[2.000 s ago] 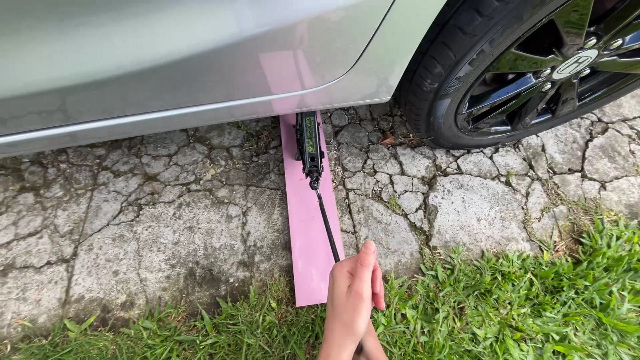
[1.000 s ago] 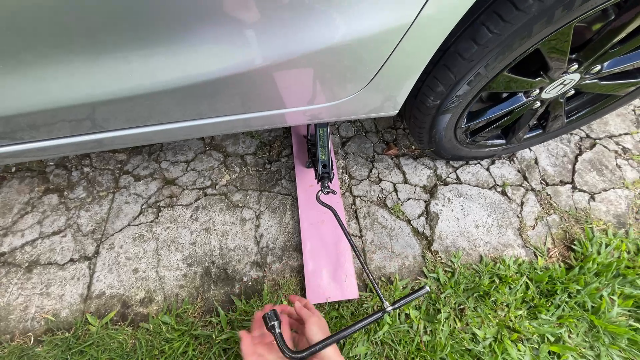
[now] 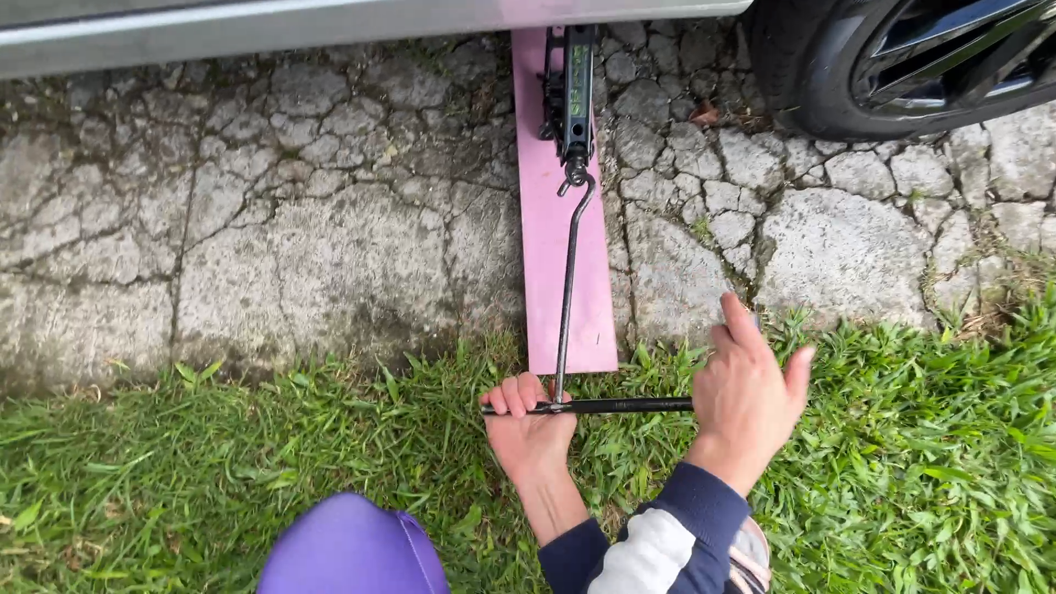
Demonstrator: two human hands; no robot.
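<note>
A black scissor jack (image 3: 577, 95) stands on a pink board (image 3: 569, 289) at the edge of the silver car. A thin metal crank rod (image 3: 568, 289) hooks into the eye at the jack's end and runs toward me. Its near end meets a black lug wrench (image 3: 631, 405) that lies crosswise. My left hand (image 3: 530, 421) has its fingers curled over the wrench's left end, by the joint with the rod. Beside the wrench's right end is my right hand (image 3: 742, 388), its thumb and index finger spread; it hides that end, and whether its palm presses on the wrench cannot be told.
The car's silver sill (image 3: 247, 33) spans the top, with a black tire (image 3: 792, 74) at the upper right. Cracked concrete (image 3: 330, 264) lies around the board, and grass (image 3: 891, 462) is nearer me. My knee in purple cloth (image 3: 355, 549) shows at the bottom.
The wrench, slanted with its socket end at the lower left a second ago, now lies nearly level. Both hands are now plainly in view at it. The view has shifted nearer the grass.
</note>
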